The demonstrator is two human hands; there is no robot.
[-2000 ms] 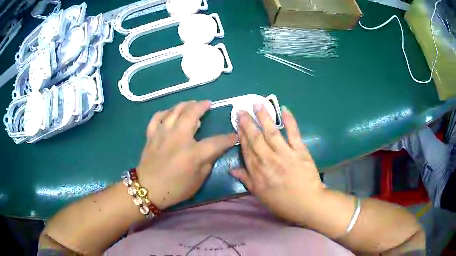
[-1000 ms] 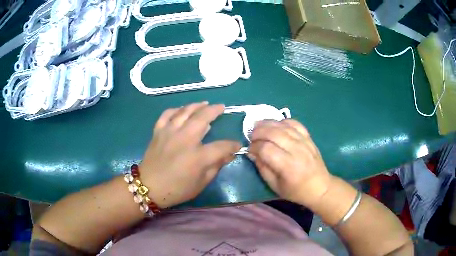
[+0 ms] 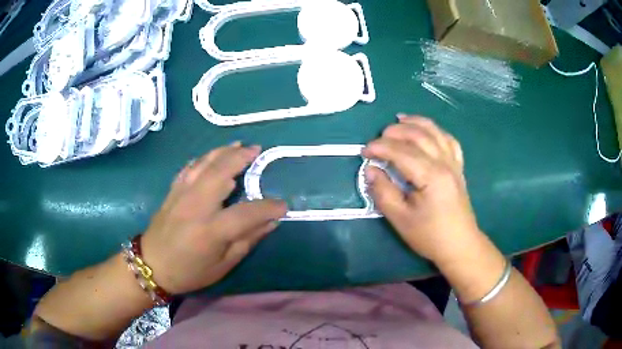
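A white plastic frame (image 3: 314, 149) lies on the green bench in front of me, its long oval opening showing. My left hand (image 3: 215, 211) grips its rounded left end, with fingers on the top rail and thumb near the bottom rail. My right hand (image 3: 426, 187) covers and holds the right end, so the disc there is mostly hidden. I cannot tell whether a thin rod is in my right fingertips. Laid-out frames (image 3: 252, 118) with white discs lie in a row just beyond. A loose pile of thin clear rods (image 3: 470, 73) lies at the upper right.
Overlapping white frames are heaped (image 3: 102, 112) at the left. An open cardboard box (image 3: 501, 31) stands behind the rods. A white cord (image 3: 597, 123) curves beside a yellow bundle (image 3: 614, 88) at the right edge. The green bench's (image 3: 545, 198) curved edge runs near my body.
My left hand has moved left to the frame's rounded end, uncovering the oval opening. My right hand has shifted right and now covers the disc end. The view has shifted too.
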